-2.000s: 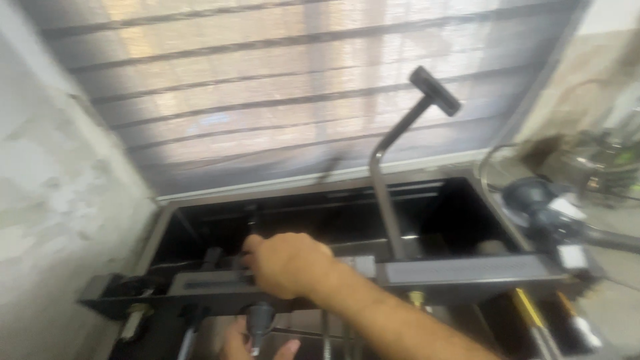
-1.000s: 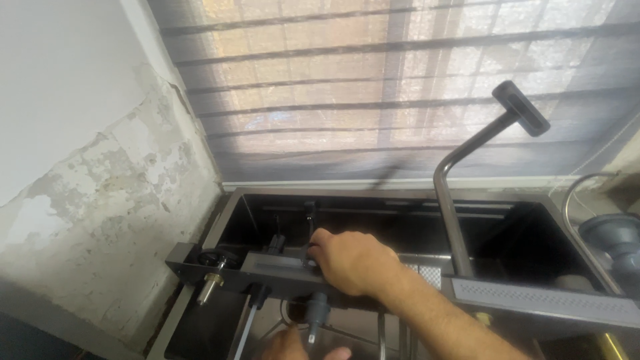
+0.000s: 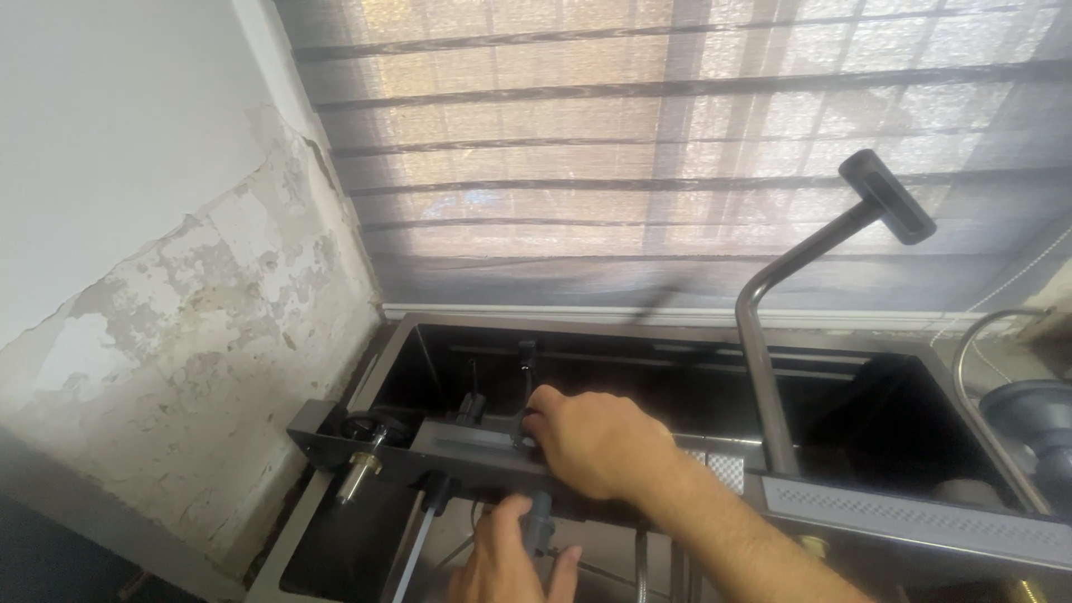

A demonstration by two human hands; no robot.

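Observation:
A dark faucet panel (image 3: 377, 473) lies across a black sink basin (image 3: 586, 368). My right hand (image 3: 607, 440) rests over its top, with the fingers curled at a small dark fitting (image 3: 525, 423); whether they grip it is hard to tell. Under the panel's front edge, my left hand (image 3: 507, 557) has its thumb and a finger around a grey plastic connector (image 3: 538, 523). A brass-and-metal threaded fitting (image 3: 360, 476) projects from the left end. A bent dark faucet spout (image 3: 758, 335) with a wide head rises right of my hands.
Peeling wall plaster (image 3: 209, 335) borders the left side. A striped window blind (image 3: 544, 151) hangs behind the basin. At the right are a grey drain part (image 3: 1026, 414) and a curved metal tube (image 3: 976, 394). A braided hose (image 3: 641, 565) hangs below the panel.
The view has shifted left, showing more wall. Both hands stay at the same part of the panel, one above and one below.

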